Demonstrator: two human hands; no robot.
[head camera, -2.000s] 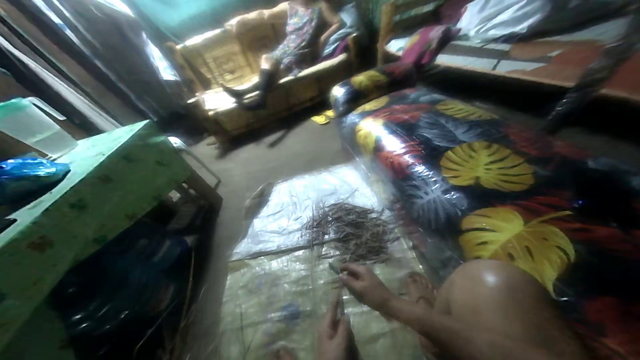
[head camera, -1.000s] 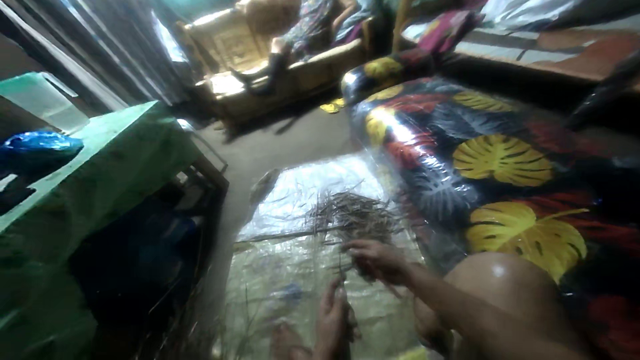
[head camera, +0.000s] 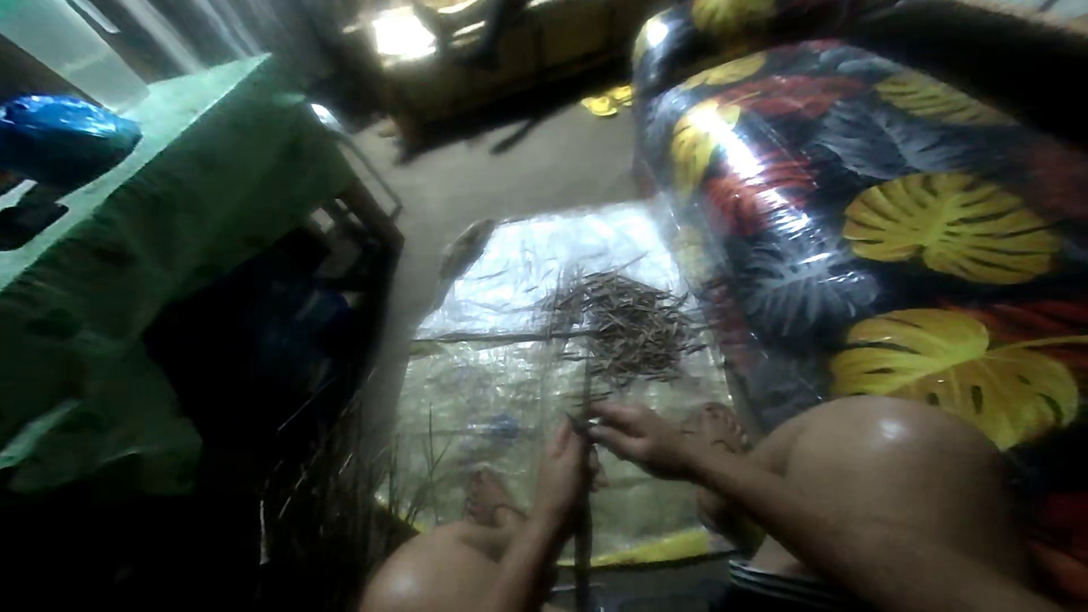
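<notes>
My left hand (head camera: 565, 467) is closed around a thin dark stick (head camera: 584, 527), which runs up from between my knees toward the pile. My right hand (head camera: 637, 435) meets it at the fingertips and pinches something small at the stick; what exactly is too blurred to tell. Just beyond my hands a heap of short brown twig pieces (head camera: 633, 327) lies on a flattened plastic sheet (head camera: 561, 246), silvery at the far part and yellowish nearer me. My bare feet rest on the sheet at either side.
A plastic-wrapped cushion with leaf print (head camera: 816, 195) lies along the right. At left stands a table with a green cloth (head camera: 195, 161), a blue plastic bag (head camera: 64, 136) on it. Thin twigs (head camera: 314, 484) stand at lower left. Yellow slippers (head camera: 608, 102) lie on the floor near a wooden bench (head camera: 425, 85).
The view has tipped downward, so the seated person on the bench is mostly out of sight. My hands have come together at the stick; one second ago they were slightly apart.
</notes>
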